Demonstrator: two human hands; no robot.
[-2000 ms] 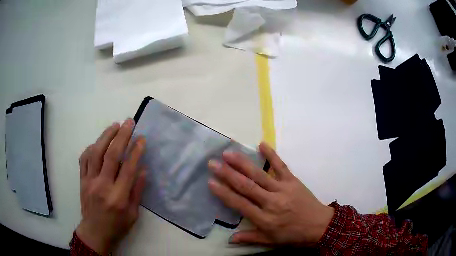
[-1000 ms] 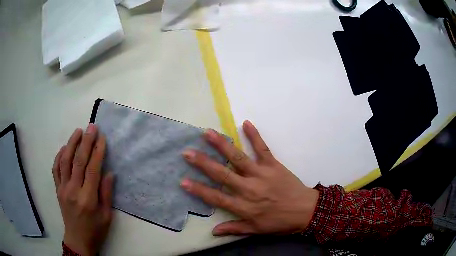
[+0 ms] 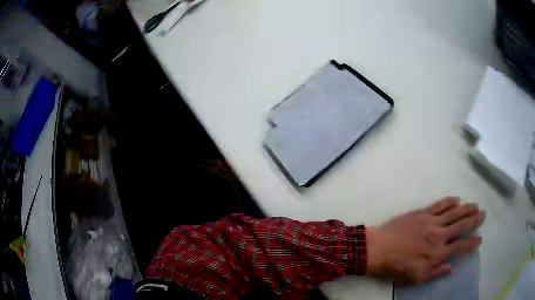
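My left hand [image 3: 431,241] lies flat, palm down, on the upper part of a grey-white backed panel [image 3: 440,288] at the bottom right. The fingers are extended and grip nothing; the picture's bottom edge cuts off the panel. My right hand is out of the picture. A pile of backed panels [image 3: 328,123], grey-white with a black rim and notched corners, lies near the middle of the view, up and left of my hand.
The thick white stack of backing sheets [image 3: 507,126] stands at the right. Yellow tape [image 3: 516,278] shows at the lower right. Slim hand tools [image 3: 170,16] lie at the table's far left corner. Beyond the table edge are a dark gap and a cluttered shelf [image 3: 41,217] with a blue object [image 3: 35,117].
The view has swung left, bringing the whole backed pile and the table's left edge into sight. My right hand, the black panels and the snips have left the picture. My left hand stays on the panel.
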